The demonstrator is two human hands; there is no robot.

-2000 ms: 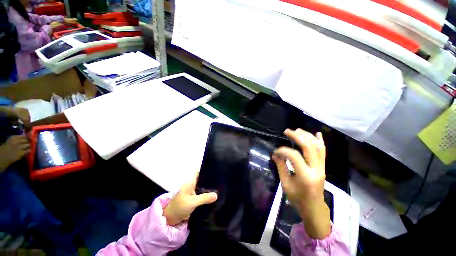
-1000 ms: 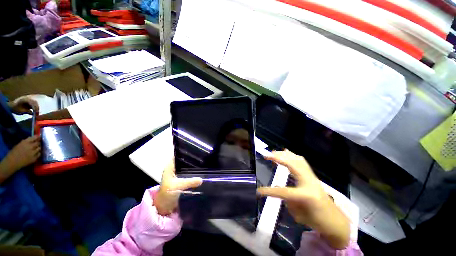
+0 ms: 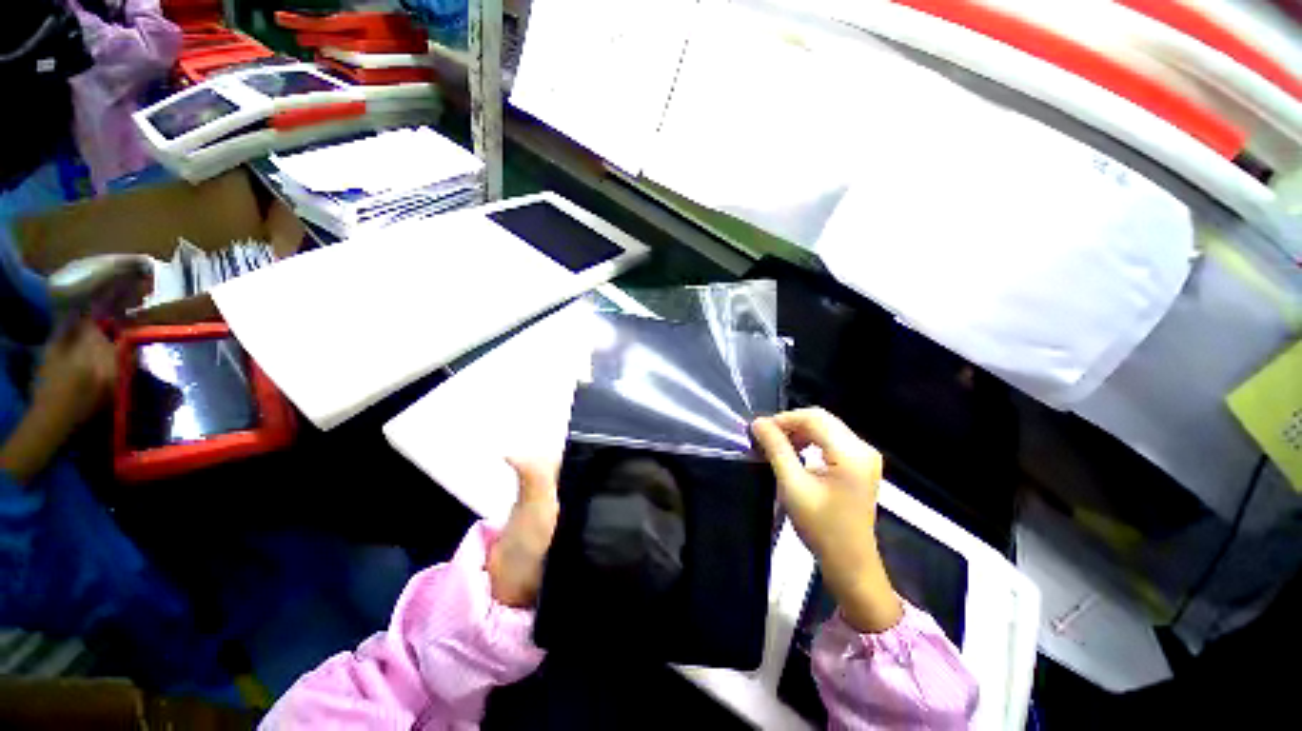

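Note:
A tablet [image 3: 660, 571] with a glossy black screen is held upright in front of me, with a masked person reflected in it. A clear, shiny film [image 3: 671, 374] covers its upper part and is creased towards the right edge. My left hand [image 3: 528, 536] holds the tablet by its left edge. My right hand [image 3: 825, 493] pinches the film at the tablet's right side. A foam tray [image 3: 1008, 607] with another dark tablet [image 3: 914, 571] lies below, behind my right wrist.
White foam sheets [image 3: 414, 307] lie to the left. A red holder [image 3: 204, 400] with a tablet sits by a neighbouring worker in blue [image 3: 43, 414]. A stack of white sheets [image 3: 374, 174], a cardboard box [image 3: 157, 229] and hanging paper [image 3: 1000, 271] stand beyond.
My right hand has closed from a spread pose into a pinch on the film. The film now stretches up over the tablet's top. The neighbouring worker's hands have moved.

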